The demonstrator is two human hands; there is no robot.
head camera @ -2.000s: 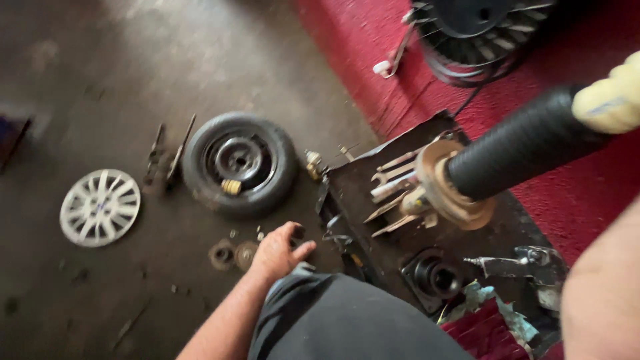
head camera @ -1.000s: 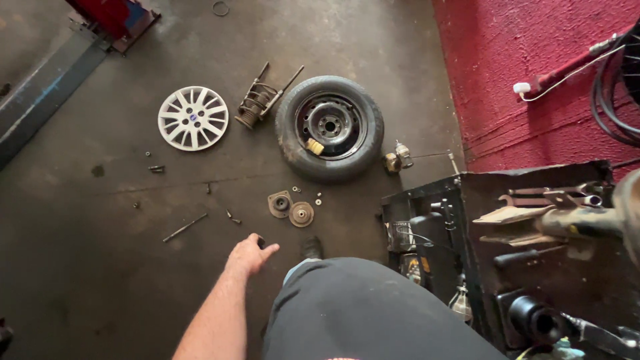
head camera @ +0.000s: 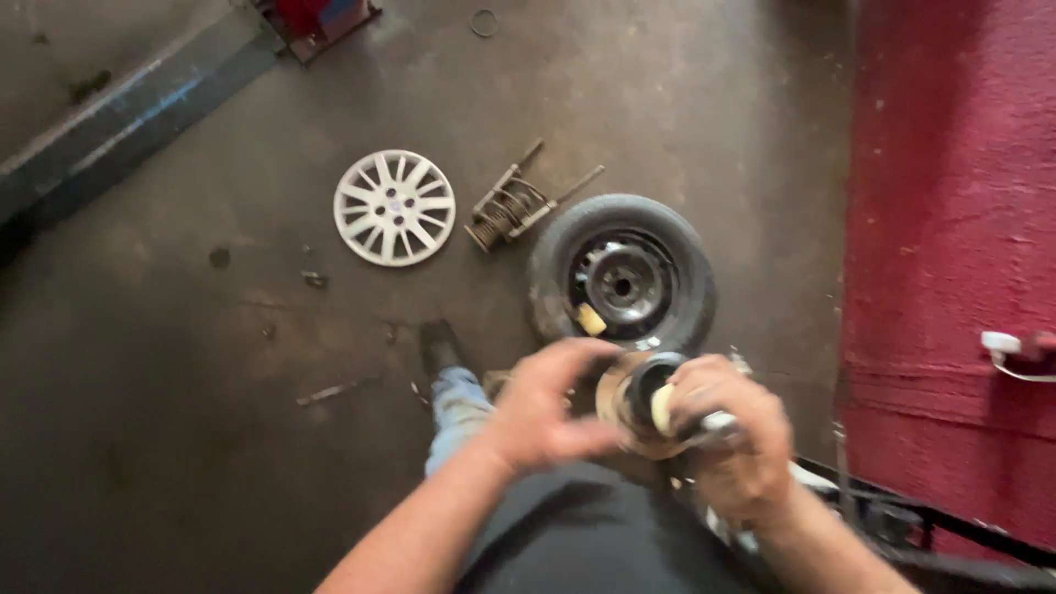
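Observation:
My right hand (head camera: 730,433) grips the top end of a shock absorber strut (head camera: 652,396), seen nearly end-on with its black dust boot, pale bump stop and round rusty spring seat. Close to the left side of that seat is my left hand (head camera: 553,408), fingers spread and curved; whether it touches the seat is blurred. Beyond the hands, a wheel with a black steel rim (head camera: 623,285) lies flat on the floor, a small yellow block on its rim. A coil spring held in a spring compressor (head camera: 511,206) lies beside the tyre, and a silver hubcap (head camera: 394,208) is left of it.
Small bolts (head camera: 314,279) and a thin metal rod (head camera: 330,391) lie on the stained floor to the left. A red wall (head camera: 949,247) stands at the right, with the tool tray's dark edge (head camera: 932,528) below. A metal lift arm (head camera: 140,107) crosses the upper left.
My left hand has moved from open air over the floor to beside the strut's spring seat. The strut now stands in front of me, over the wheel's near edge. The view has shifted left.

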